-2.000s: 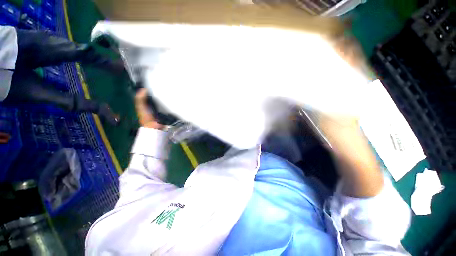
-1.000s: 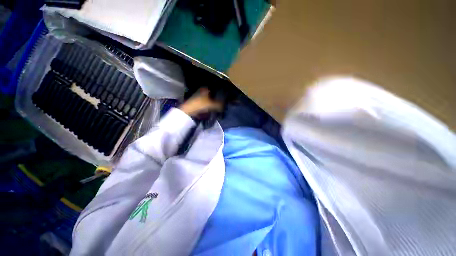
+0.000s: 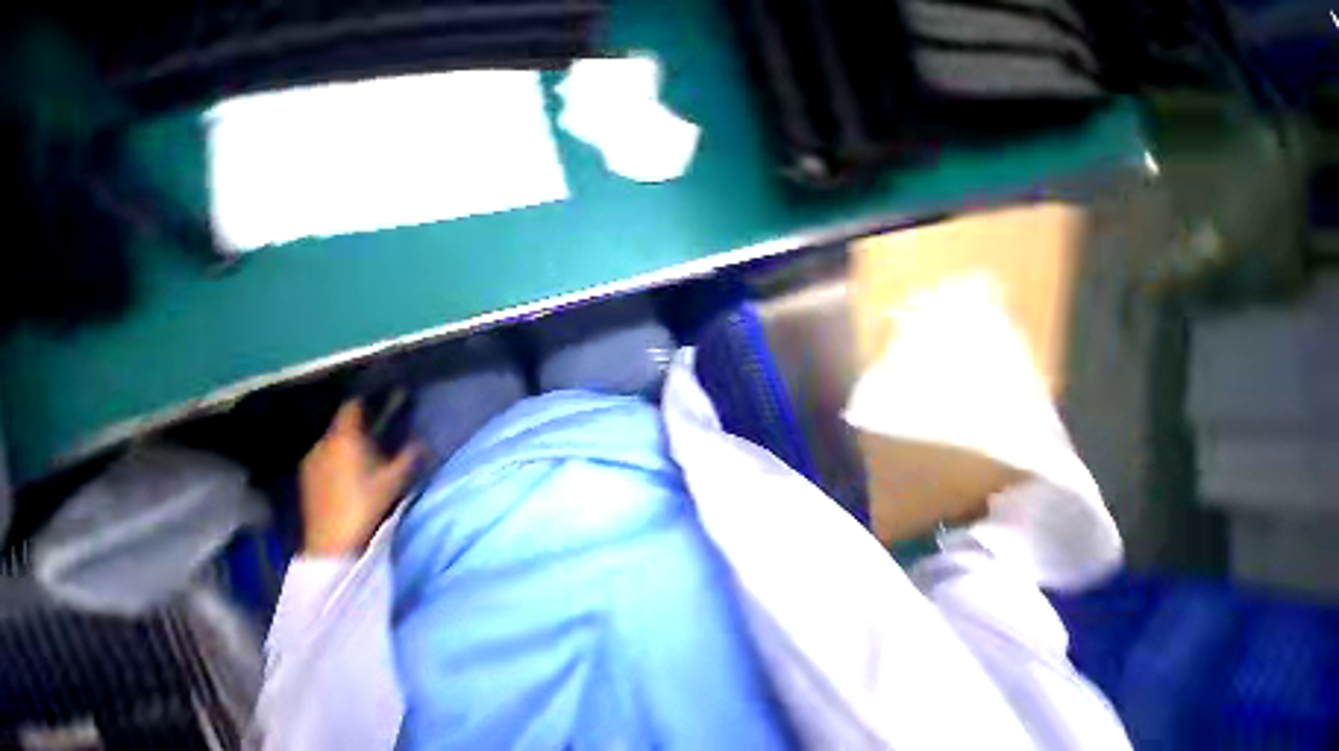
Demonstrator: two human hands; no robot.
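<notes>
My left hand [image 3: 345, 477] is at the left, below the bench edge, thumb and fingers around a dark, blurred tube-like part [image 3: 385, 414]. My right sleeve [image 3: 1013, 580] reaches to a curled white sheet [image 3: 962, 367] at the right. The right hand itself is hidden or too blurred to make out there. The sheet lies over or in front of brown cardboard [image 3: 1035, 264], which shows above and below it.
The green bench [image 3: 441, 294] crosses the top. It bears a white paper [image 3: 385, 159], a crumpled white wipe [image 3: 629, 121] and dark trays [image 3: 815, 88]. A crate of dark rows [image 3: 88, 660] with milky plastic [image 3: 147, 528] is lower left. Blue crates [image 3: 1219, 653] are lower right.
The view has swung from the packed crate to the bench. The white sheet and cardboard, large and close before, now appear smaller at the right. The left hand shows further left and lower.
</notes>
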